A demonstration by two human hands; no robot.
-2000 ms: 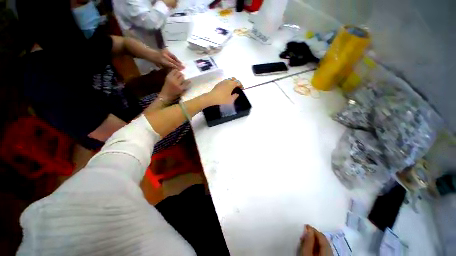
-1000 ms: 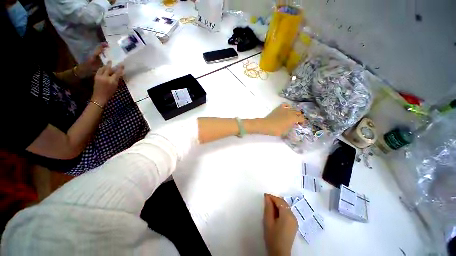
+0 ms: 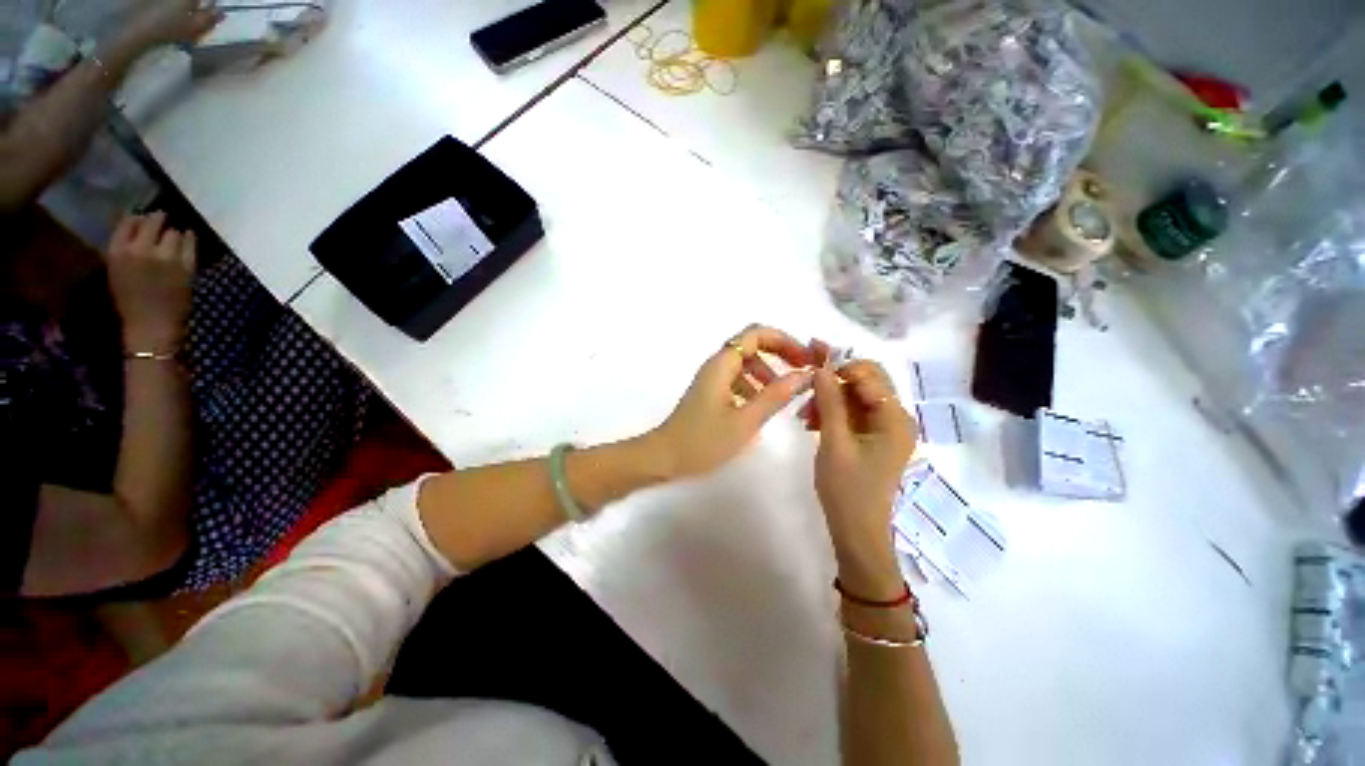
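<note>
My left hand [image 3: 737, 397] and my right hand [image 3: 864, 442] meet over the white table [image 3: 674, 554]. Their fingertips pinch a small pale item [image 3: 838, 361], which looks like a charging cable; it is mostly hidden by the fingers. A black insert tray [image 3: 502, 258] lies to the left, with a white leaflet [image 3: 448, 240] on it. Loose leaflets [image 3: 949, 524] lie just right of my right hand.
A clear bag of cables [image 3: 973, 112] stands at the back. A black phone [image 3: 1017, 341], a leaflet stack [image 3: 1079, 455] and a tape roll [image 3: 1072, 229] are at right. Another phone [image 3: 539, 32] and rubber bands [image 3: 683, 65] lie at the back. A neighbour's arm [image 3: 142, 352] is at left.
My left hand went from the tray to the cable bag, then came back to meet my right hand, now with a small item between the fingers. The view has shifted right.
</note>
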